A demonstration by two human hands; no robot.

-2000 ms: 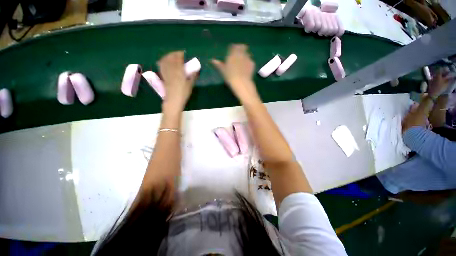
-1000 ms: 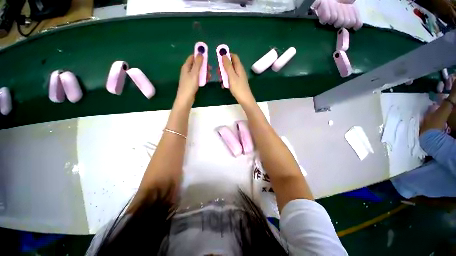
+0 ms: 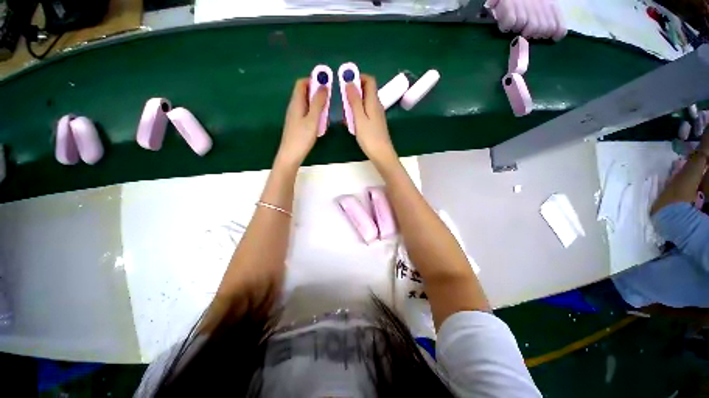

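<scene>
My left hand (image 3: 299, 120) holds a pink device (image 3: 322, 97) upright over the green conveyor belt (image 3: 256, 78). My right hand (image 3: 368, 116) holds another pink device (image 3: 349, 93) beside it, a narrow gap apart. Each shows a dark round spot near its far end, and each thumb lies on its device's face. Two set-aside pink units (image 3: 357, 218) lie on the white worktop, touching at their near ends, between my forearms. A white cloth or bag (image 3: 408, 268) with black characters lies by my right forearm.
More pink units lie in pairs on the belt, left (image 3: 79, 140) and right (image 3: 420, 89). Stacked units (image 3: 529, 17) are beyond it. A grey post (image 3: 606, 109) slants across the right. A white pad (image 3: 561, 219) lies near a neighbouring worker's arm (image 3: 680, 183).
My hands, blurred and empty-looking over the belt at first, took hold of two devices, then brought them closer together. The units on the belt have shifted left.
</scene>
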